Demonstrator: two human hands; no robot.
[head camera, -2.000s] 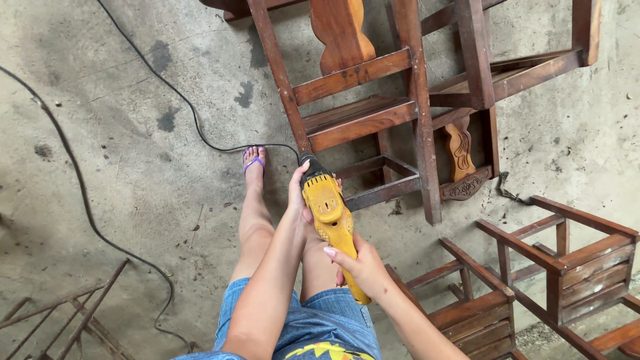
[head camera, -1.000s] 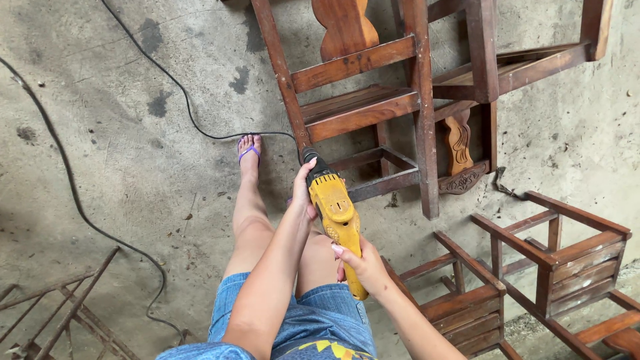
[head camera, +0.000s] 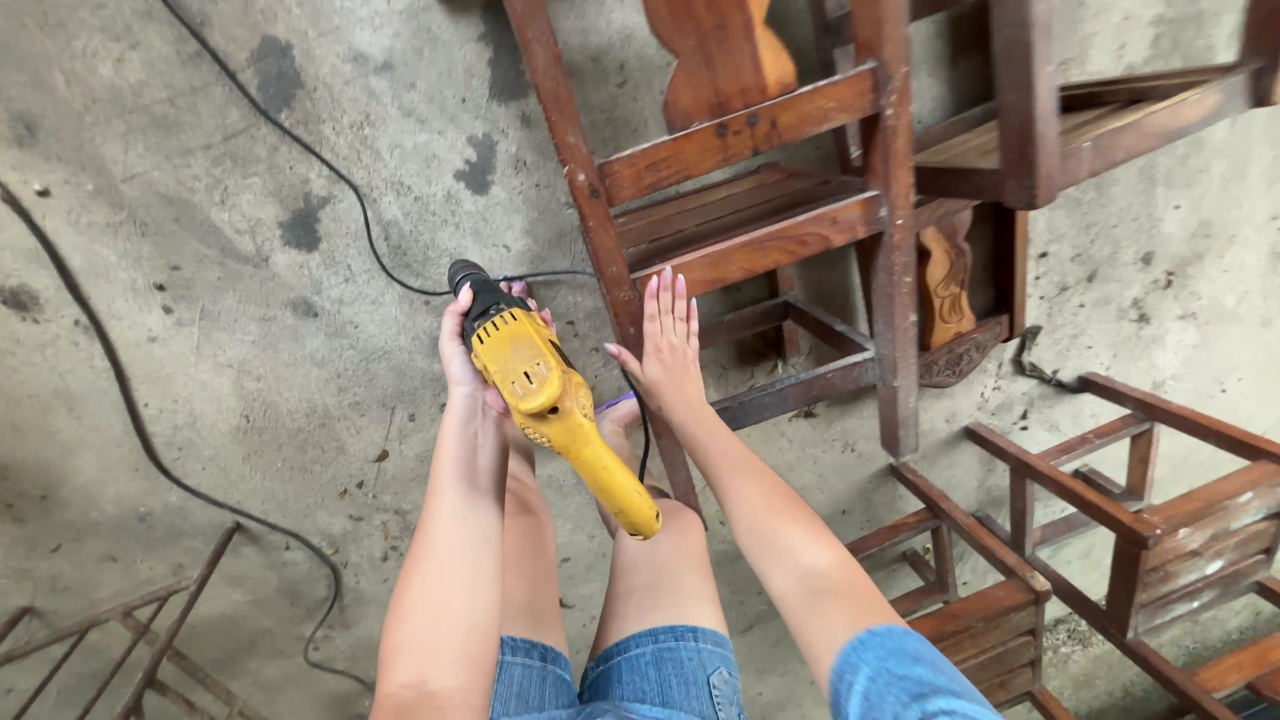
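A yellow and black corded power tool, seemingly a rotary hammer drill (head camera: 545, 390), lies across my left hand (head camera: 462, 350), which grips it near its black front end. Its yellow handle slants down to the right above my knees, and a black cord hangs near the handle. My right hand (head camera: 668, 345) is off the tool, palm down with the fingers stretched out, over or against the lower seat rail of a wooden chair (head camera: 760, 245). Whether the fingers touch the rail cannot be told. No bit shows at the tool's tip.
More wooden chairs stand or lie on the right, one with a carved back panel (head camera: 946, 280), others overturned (head camera: 1060, 490). A black cable (head camera: 130, 400) crosses the concrete floor (head camera: 230, 330) on the left. A slatted frame (head camera: 150, 630) is at the lower left.
My right hand has let go of the yellow handle and moved up to the chair with fingers spread. The tool, held in my left hand, has shifted left of the chair.
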